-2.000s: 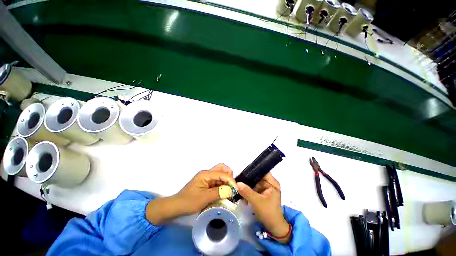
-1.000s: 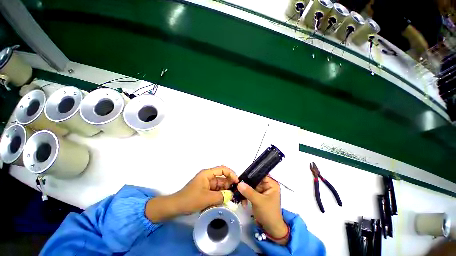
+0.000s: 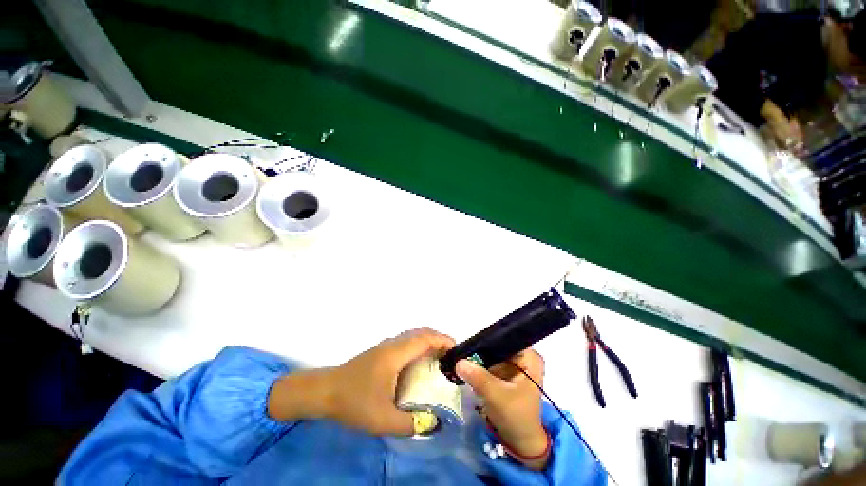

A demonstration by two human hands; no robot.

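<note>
My left hand [image 3: 375,384] grips a cream cylinder housing [image 3: 429,387] close to my body; a yellow cover shows on one of its fingers. My right hand [image 3: 508,394] holds a long black part [image 3: 511,334] by its lower left end, which meets the top of the housing. The black part slants up to the right. A thin dark wire [image 3: 560,410] runs from my right hand down over the blue sleeve. The housing's white rim is mostly hidden by my left hand and its lower side is blurred. Whether the two parts are joined, I cannot tell.
Several cream housings [image 3: 142,275] stand at the left. Pliers [image 3: 606,361] lie open right of my hands. Loose black parts [image 3: 672,454] lie at the lower right, with a cream housing [image 3: 798,444] beyond. A green belt [image 3: 427,133] crosses behind; housings and a person are across it.
My left hand has moved from the black part's end onto the housing, which has tilted so its face no longer points up. The black part has moved right and lies flatter.
</note>
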